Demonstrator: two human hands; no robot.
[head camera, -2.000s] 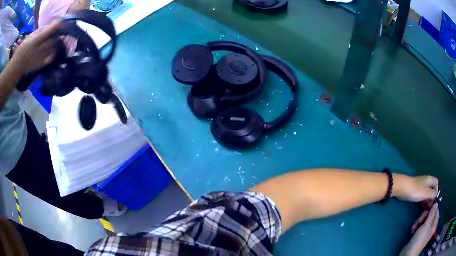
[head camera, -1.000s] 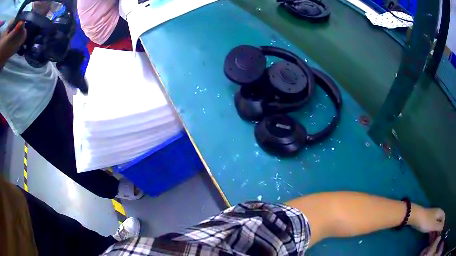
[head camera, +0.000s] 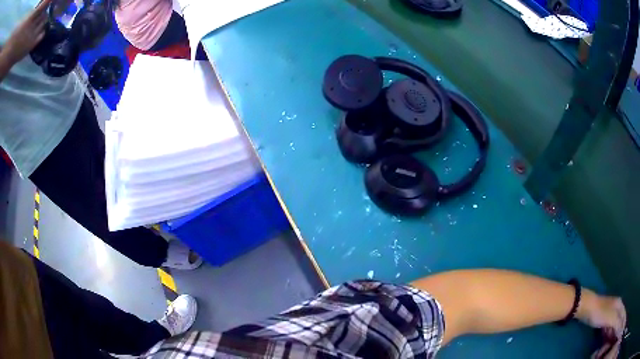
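Note:
My left hand (head camera: 602, 313) is at the lower right edge, blurred, at the end of a bare forearm with a dark bead bracelet and a plaid sleeve. Part of my right hand (head camera: 608, 345) shows just below it, cut off by the picture's edge. What the fingers hold, if anything, cannot be made out. Two black over-ear headphones (head camera: 402, 184) lie close together on the blue-green bench top (head camera: 316, 175), their headbands curving to the right. Two round cups face up with flat discs.
White foam sheets (head camera: 179, 147) are stacked in a blue crate (head camera: 231, 224) beside the bench's left edge. A person (head camera: 42, 119) at upper left holds black headphones (head camera: 56, 52). A green upright post (head camera: 579, 119) stands at right. Another black headset part (head camera: 436, 5) lies at the top.
The view has swung left, so the bench headphones and my left arm appear farther right. My hands have moved further to the picture's edge. The other person's headphones have moved up and left.

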